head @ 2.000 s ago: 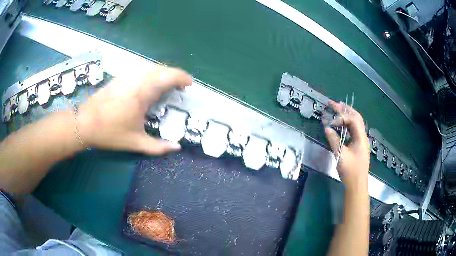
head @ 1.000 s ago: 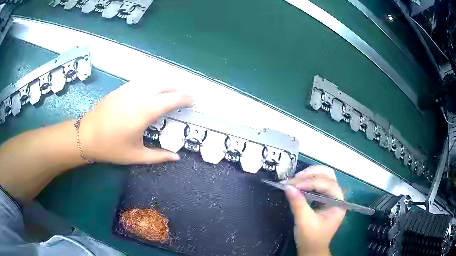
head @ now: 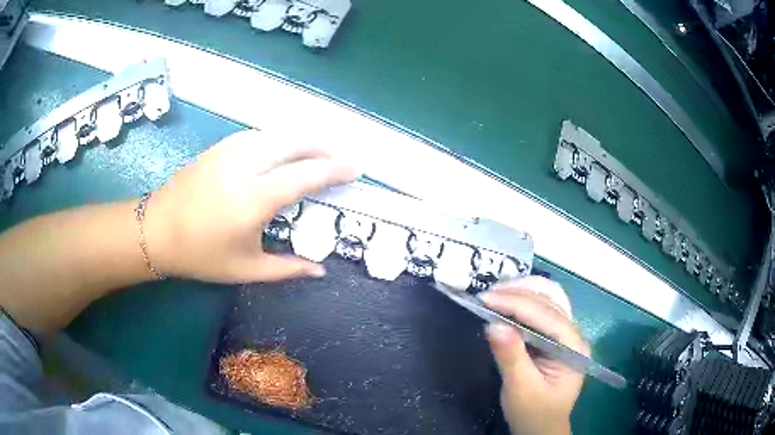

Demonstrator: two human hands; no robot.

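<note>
My left hand (head: 229,208) grips the left end of a silver-grey carrier strip (head: 416,223), thumb in front and fingers behind. The strip lies along the far edge of the black work pad (head: 365,340), its pale tabs facing me. My right hand (head: 540,340) holds thin grey tweezers (head: 544,341) between thumb and fingers. The tweezers' tips are over the pad, just in front of the strip's right half. Whether they hold a piece is too small to tell. A tangled pile of copper pieces (head: 265,377) lies at the pad's near left.
A bright metal rail (head: 357,127) runs behind the held strip. Another strip (head: 93,119) lies at left, more on the green surface (head: 442,68) beyond the rail, at top left (head: 280,17) and at right (head: 629,200). Dark ridged stacks (head: 731,395) stand at lower right.
My right hand has come from a strip beyond the rail to the held strip with the tweezers. Their tips then moved slightly left. The strips beyond the rail have shifted right in view.
</note>
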